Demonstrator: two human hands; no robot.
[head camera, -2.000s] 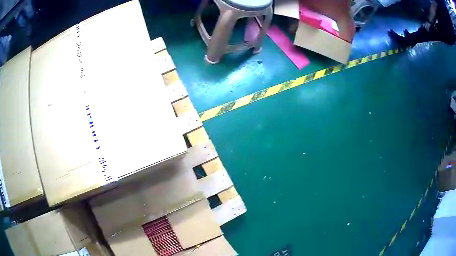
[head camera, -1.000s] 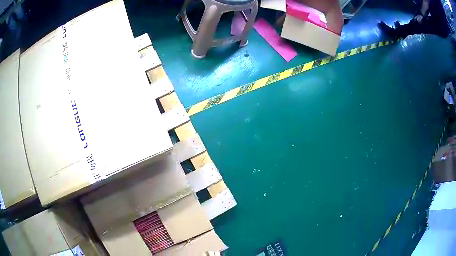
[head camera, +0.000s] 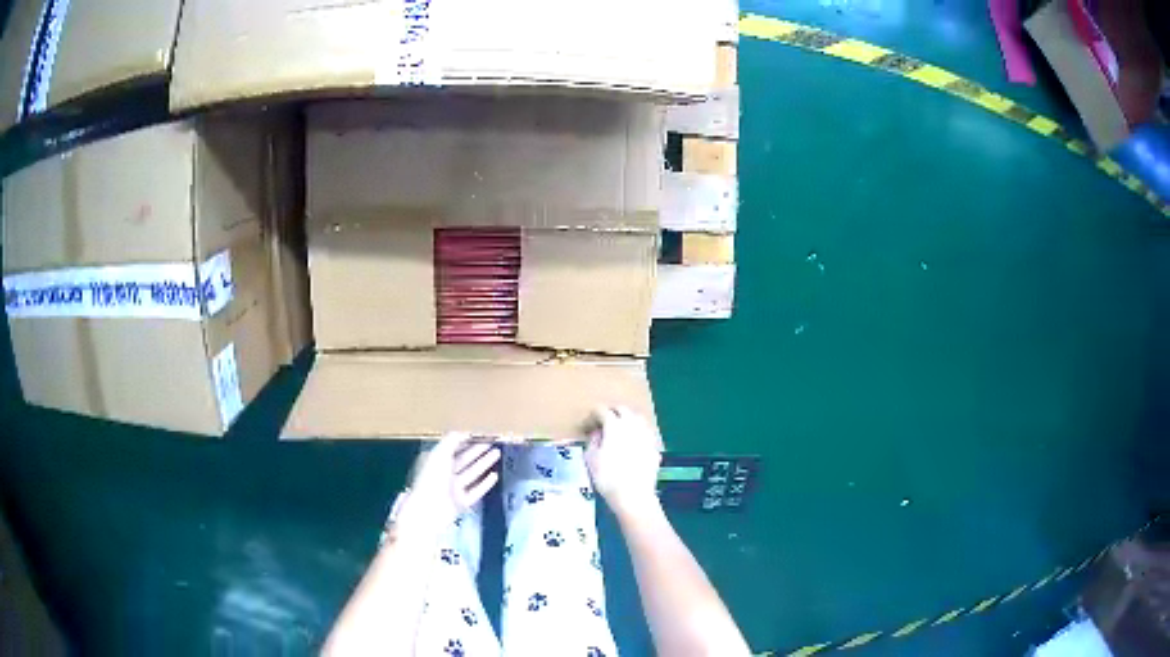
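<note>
An open brown carton (head camera: 372, 289) stands in front of me, its near flap (head camera: 423, 395) folded out towards me. Red slotted packing (head camera: 477, 289) shows between its two side flaps. My right hand (head camera: 621, 452) is at the near flap's right end, fingers curled over its edge. My left hand (head camera: 452, 477) is at the flap's near edge, left of the middle, fingers apart; whether it touches the flap cannot be told. Both hands look bare.
A taped carton (head camera: 109, 263) stands at the left, and large cartons (head camera: 552, 45) lie beyond. Pallet slats (head camera: 697, 202) stick out at the right. An exit sign (head camera: 719, 481) and yellow-black tape (head camera: 885, 58) mark the green floor. An open carton (head camera: 1084, 77) is at the upper right.
The view has swung round so the open carton is now central and upright. Both hands have come into view at its near flap. The stool has left the picture.
</note>
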